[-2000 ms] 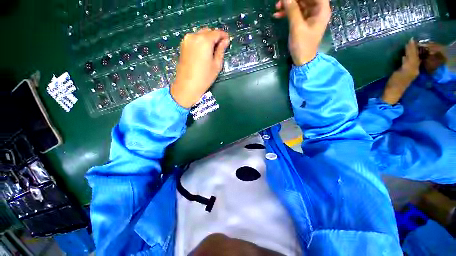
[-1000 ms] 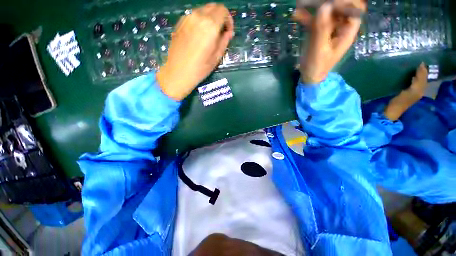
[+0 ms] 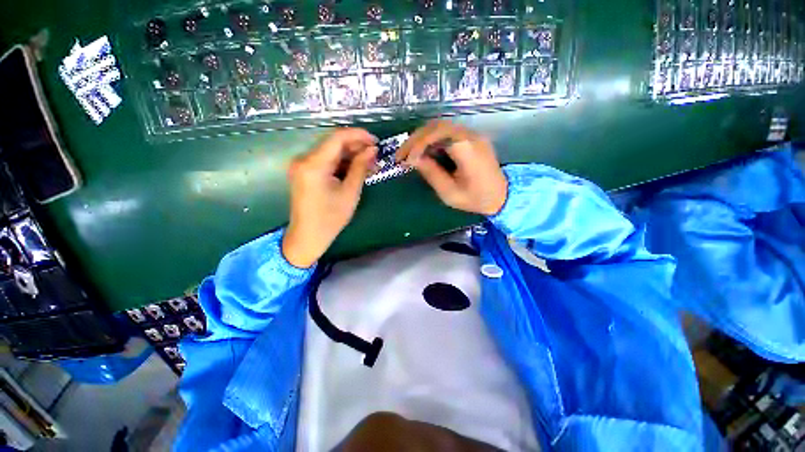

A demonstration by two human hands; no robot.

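The label sheet (image 3: 388,162), a small white card with dark rows, lies on the green mat in front of me, partly covered by my fingertips. My left hand (image 3: 331,190) is at its left edge, with thumb and fingers pinched on a small dark component (image 3: 377,152), mostly hidden. My right hand (image 3: 459,169) is at its right edge, fingers bent, with part of a thin dark stick, likely tweezers (image 3: 439,148), between them. The clear blister tray (image 3: 353,115) with dark round parts lies beyond both hands.
Fanned spare label sheets (image 3: 92,79) and a smartphone (image 3: 40,124) lie at left. A black component tray (image 3: 31,265) is at far left, and a dark grid of small parts (image 3: 168,325) at lower left. Another clear tray (image 3: 724,75) and a person's blue sleeve (image 3: 724,238) are at right.
Both hands have come back from over the blister tray and drawn together at the label sheet. The neighbouring person's hand is no longer in view.
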